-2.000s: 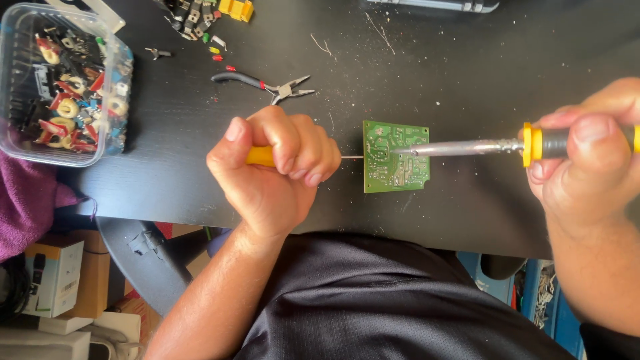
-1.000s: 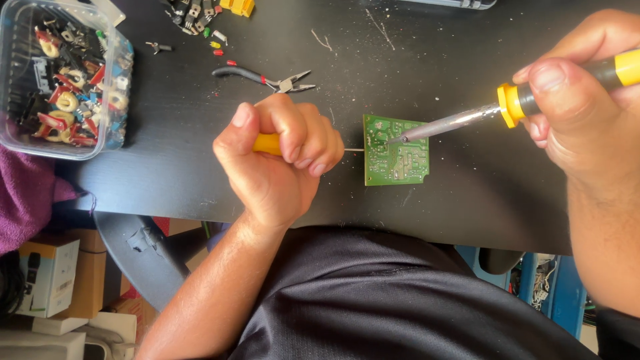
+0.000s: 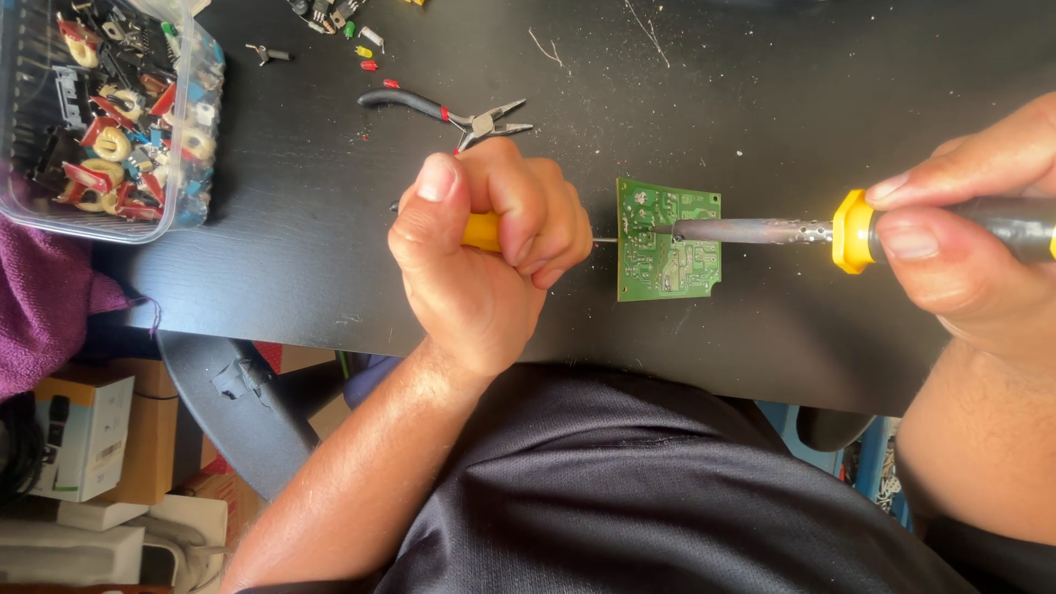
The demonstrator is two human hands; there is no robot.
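My left hand [image 3: 495,239] is closed around the yellow handle of a thin-shafted tool, probably a screwdriver [image 3: 482,232]. Its metal shaft points right and reaches the left edge of a green printed circuit board [image 3: 689,272]; whether its tip goes under the board cannot be seen. From the right, my right hand [image 3: 957,223] grips a soldering iron [image 3: 751,231] with a yellow and black handle. The iron's tip lies over the board's solder side, left of its middle; contact is too fine to tell. Pliers [image 3: 483,124] with dark handles rest just above my left hand, which partly hides them.
A clear plastic tub [image 3: 190,124] of salvaged electronic parts stands at the upper left. Small loose components [image 3: 369,65] and a small metal part [image 3: 268,54] lie on the dark table [image 3: 313,272]. A purple cloth [image 3: 41,305] hangs at the left edge, above boxes and a chair [image 3: 239,404].
The soldering iron has swung from a slant to nearly level, its tip still over the board. My left hand keeps hold of the yellow-handled tool.
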